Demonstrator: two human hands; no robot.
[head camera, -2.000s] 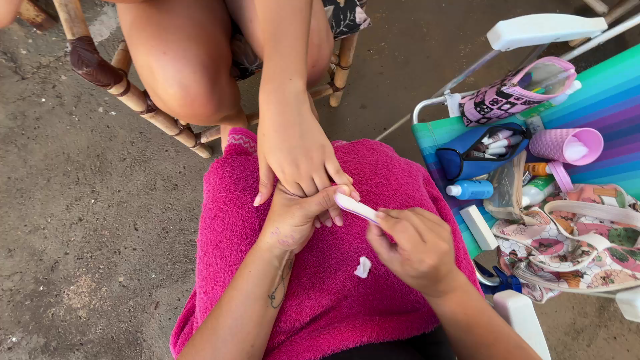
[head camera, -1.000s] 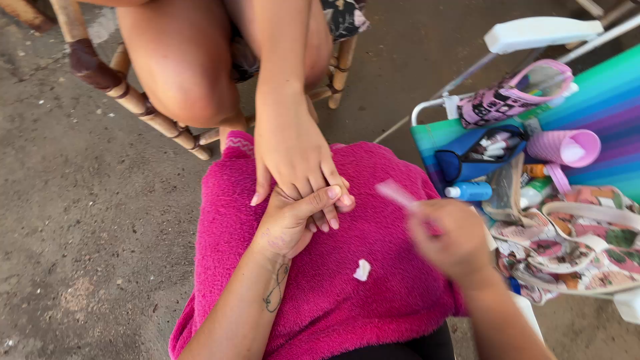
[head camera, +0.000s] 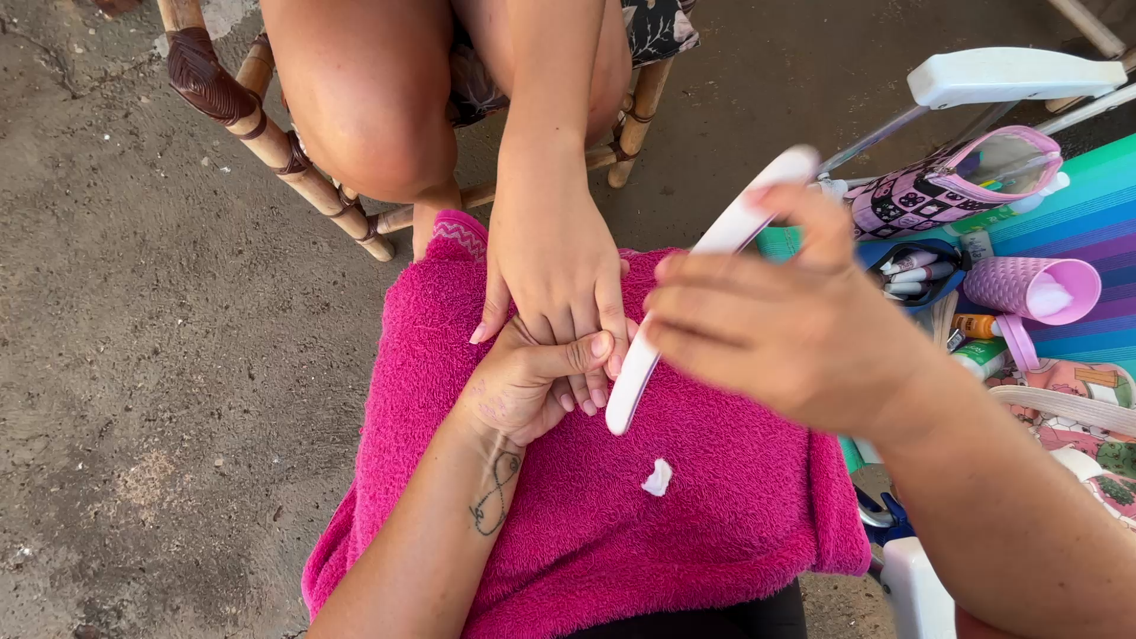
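My left hand (head camera: 532, 382) grips a finger of another person's hand (head camera: 559, 257), thumb on top near the fingertip, over a magenta towel (head camera: 568, 515) on my lap. In my right hand (head camera: 781, 328), slightly blurred, is a long white nail file (head camera: 635, 386), held slanting with its lower end beside the gripped finger. Whether the file touches the nail I cannot tell. A small piece of white cotton (head camera: 658, 477) lies on the towel below the file.
The other person's knees (head camera: 373, 124) are ahead, by a bamboo chair (head camera: 302, 169). On the striped folding chair (head camera: 1100, 213) at right are a patterned pouch (head camera: 914, 195), a blue case (head camera: 914, 271) with pens or tubes, a pink cup (head camera: 1029, 288) holding cotton, bottles and a printed bag (head camera: 1083, 426).
My right hand first moved away from the held fingers, then came back beside them with the file turned more upright. My left hand keeps its hold on the other person's hand.
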